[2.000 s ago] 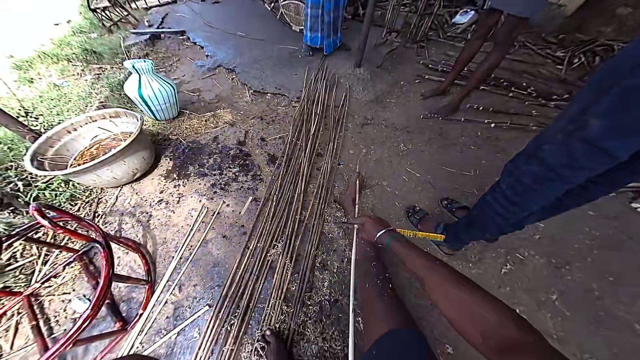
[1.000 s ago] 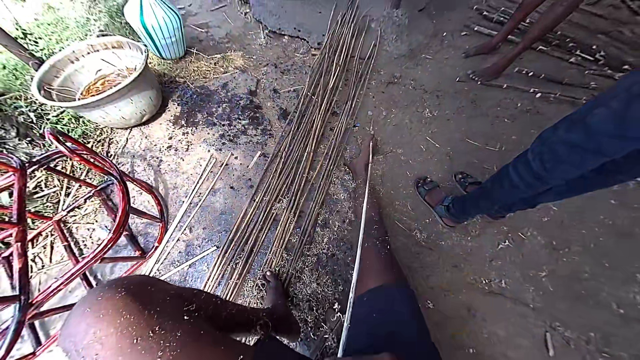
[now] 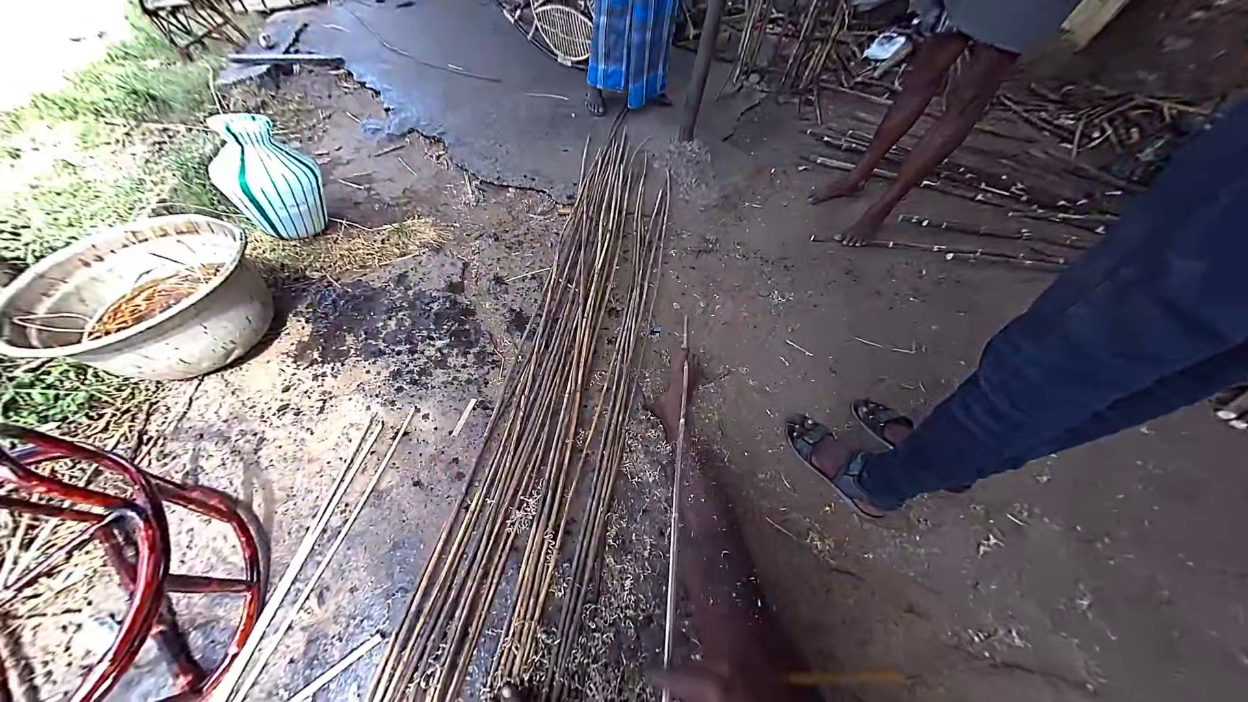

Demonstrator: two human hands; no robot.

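Note:
A long thin cane (image 3: 676,507) runs from the bottom edge up along my outstretched leg, its tip just past my foot. My right hand (image 3: 697,681) shows blurred at the bottom edge, beside the cane's lower part. A yellow handle (image 3: 848,676) sticks out to its right; the tool's working end is not discernible. My left hand is out of view. Left of my leg, a long bundle of brown canes (image 3: 556,419) lies on the ground, with curly shavings around it. Several pale peeled canes (image 3: 327,546) lie farther left.
A red cane frame (image 3: 146,546) stands at lower left, below a large basin (image 3: 185,336) holding fibre strips. Behind it is a white-and-green pot (image 3: 268,180). A person in jeans (image 3: 1053,390) stands close on the right; other people's legs are farther back, near a post (image 3: 702,73).
My right hand and the yellow handle have moved from near my foot to the bottom edge. My bent left leg, visible one second ago, has left the view. The view has shifted.

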